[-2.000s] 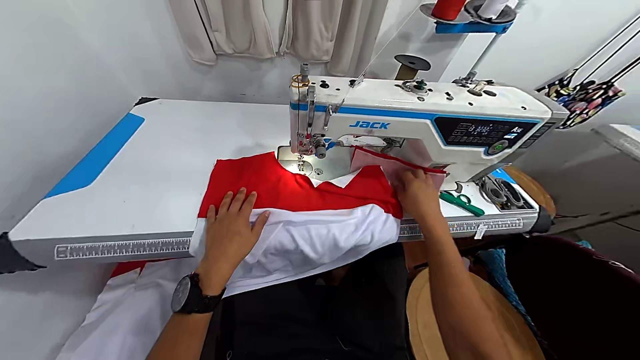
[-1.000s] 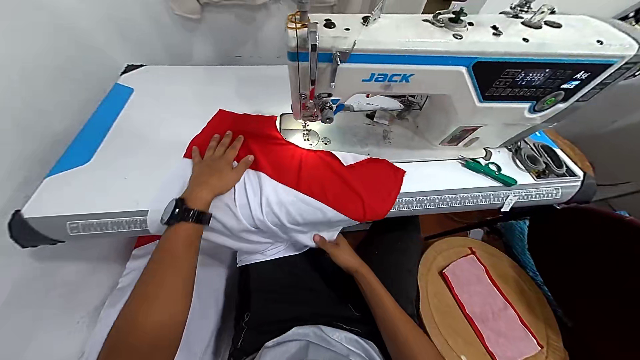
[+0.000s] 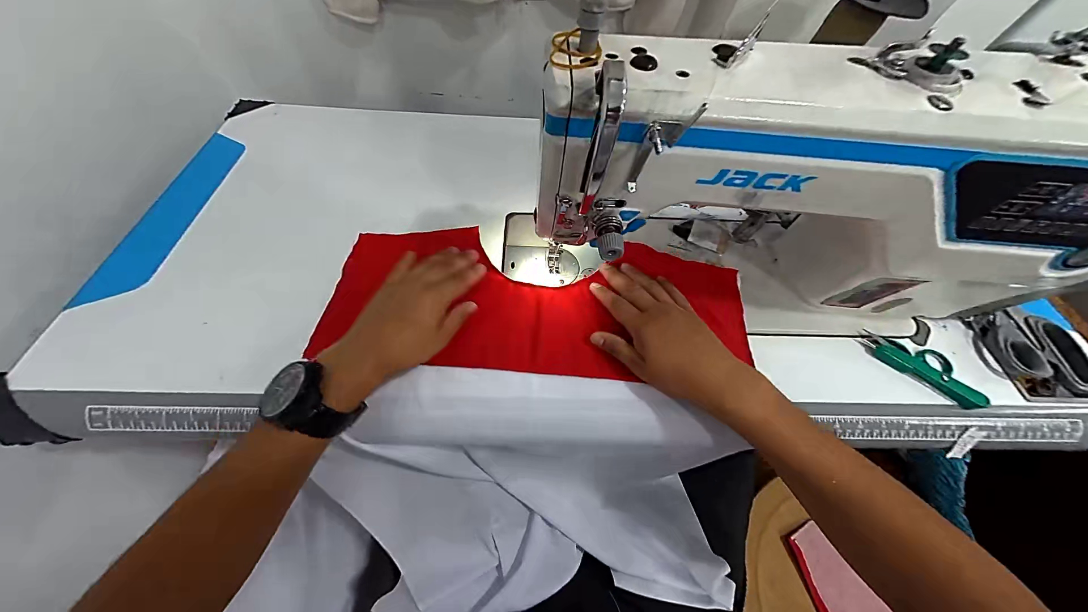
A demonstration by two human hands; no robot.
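Observation:
A red fabric panel (image 3: 527, 331), joined to white cloth (image 3: 544, 408), lies flat on the sewing machine table. Its curved cut-out edge borders the needle plate (image 3: 523, 259) below the presser foot (image 3: 554, 257) of the Jack sewing machine (image 3: 765, 204). Flat on the red fabric left of the curve rests my left hand (image 3: 412, 310), fingers spread. My right hand (image 3: 659, 327) presses the red fabric just right of the curve, its fingertips near the foot. The white cloth hangs over the table's front edge onto the lap.
Green thread snips (image 3: 922, 370) lie on the table at the right, beside a tray of metal parts (image 3: 1033, 353). A ruler strip (image 3: 935, 429) runs along the front edge. Below right, a pink and red fabric piece (image 3: 829, 569) lies on a round wooden stool (image 3: 773, 527).
The red fabric has been turned and spread, its curve now facing the needle area. My right hand has moved from the cloth's lower edge up onto the red part. The view is closer.

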